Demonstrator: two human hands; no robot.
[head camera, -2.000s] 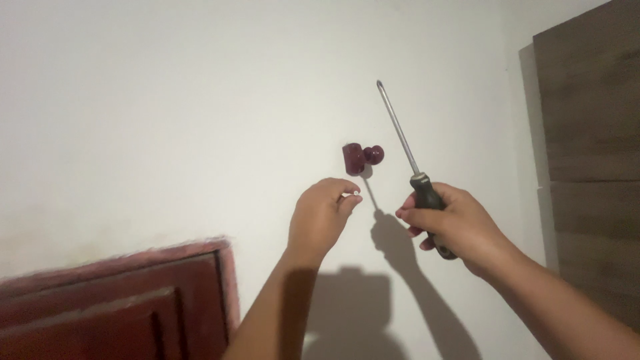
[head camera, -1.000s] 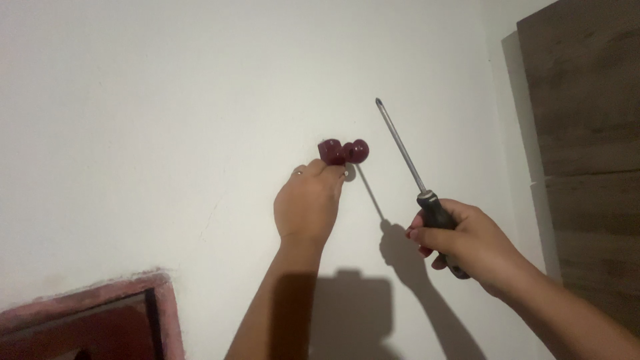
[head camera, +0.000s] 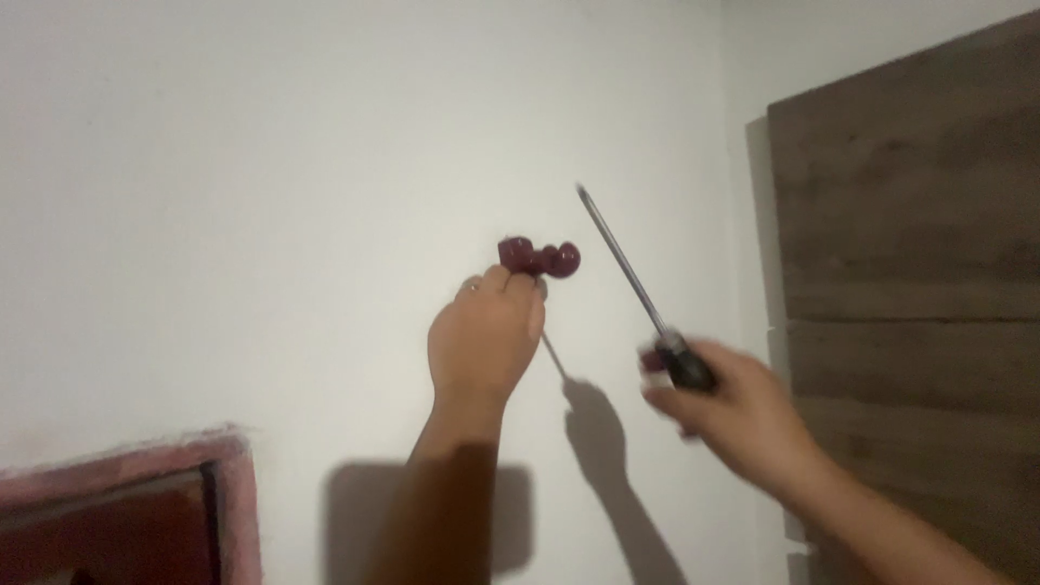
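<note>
A glossy dark red turned piece with a round knob end (head camera: 565, 259) stands out from the white wall near the middle of the view. My left hand (head camera: 487, 337) is right below it, fingertips at its underside; the fingers hide part of the piece, and whether they grip it is hard to tell. To the right, my right hand (head camera: 723, 398) holds a screwdriver (head camera: 621, 260) by its black handle, the long steel shank pointing up and to the left, its tip clear of the red piece. A small dark red bit shows by the fingers of that hand, blurred.
At the lower left is a dark red door or panel (head camera: 106, 528) with a reddish painted frame (head camera: 236, 504). A brown wood-grain panel (head camera: 902, 244) covers the right side, near the corner of the white wall (head camera: 284, 203). Shadows of my arms fall on the wall.
My left hand has gone from below the red piece, apart from it, up to its underside. The screwdriver has stayed in my right hand, which has turned somewhat.
</note>
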